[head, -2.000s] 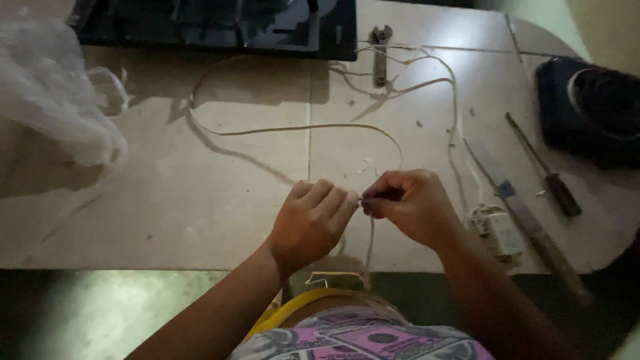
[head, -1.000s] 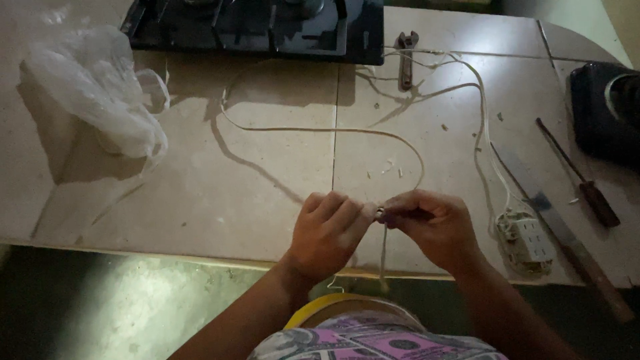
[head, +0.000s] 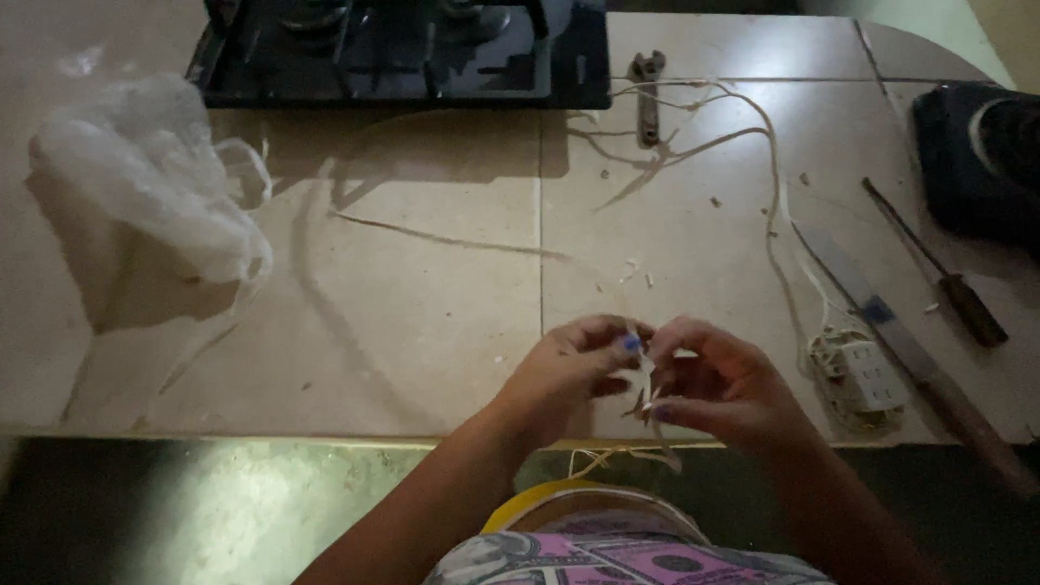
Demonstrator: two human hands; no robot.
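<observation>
My left hand (head: 569,370) pinches a thin pale electrical cord (head: 455,241) between thumb and fingers near the table's front edge. My right hand (head: 719,378) faces it, its thumb and fingers on the split, frayed end of the cord (head: 647,390), where short bare-looking strands stick out. The cord runs from my hands up and left over the tiled table (head: 422,325). More of it hangs below the edge. Small pale scraps (head: 632,272) lie just beyond my fingers. To the right lies an opened white power outlet strip (head: 861,378), wired to a cable.
A black gas cooktop (head: 406,89) lies at the back, an adjustable wrench (head: 648,106) beside it. A crumpled clear plastic bag (head: 154,179) is on the left. On the right are a knife (head: 894,329), a screwdriver (head: 967,309) and a black appliance (head: 975,162).
My hands have changed grip: their fingertips were close together around a small spot on the cord, and now they are more spread, with the frayed end showing between them.
</observation>
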